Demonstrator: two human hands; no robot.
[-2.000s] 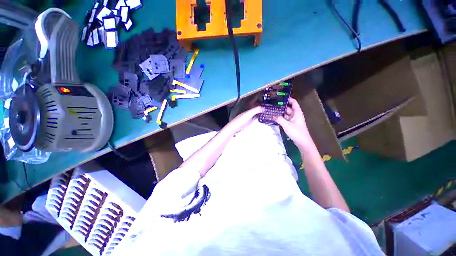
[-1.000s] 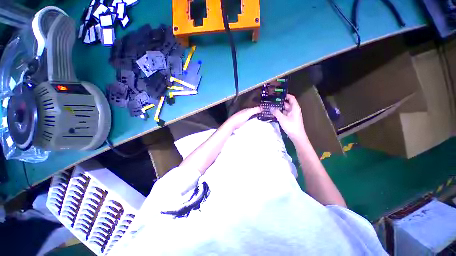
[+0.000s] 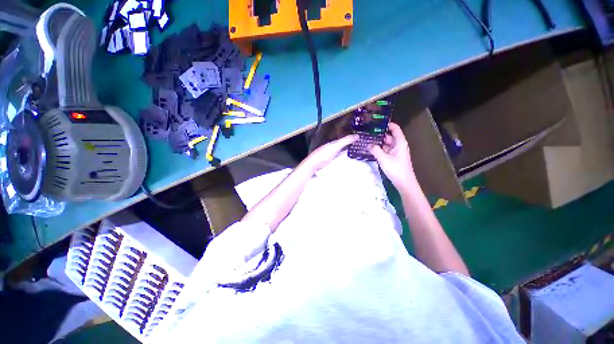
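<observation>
A dark smartphone [image 3: 371,126] with a lit screen, green message bubbles and a keyboard is held over my lap, just off the bench edge. My left hand [image 3: 334,152] grips its lower left side. My right hand [image 3: 394,156] holds its right side, with the thumb over the keyboard. The undersides of both hands and the far fingers are hidden.
On the green bench [image 3: 404,67] are a grey tape dispenser [image 3: 101,154], a heap of dark parts [image 3: 195,84], black-and-white parts [image 3: 137,23], yellow-and-white strips [image 3: 214,142], an orange fixture [image 3: 291,30] and cables. A white tray [image 3: 128,269] stands beside me; cardboard boxes [image 3: 518,121] lie below.
The view has shifted slightly. Both hands still hold the phone, and my right thumb has moved a little over the keyboard. The bench items have not visibly been moved.
</observation>
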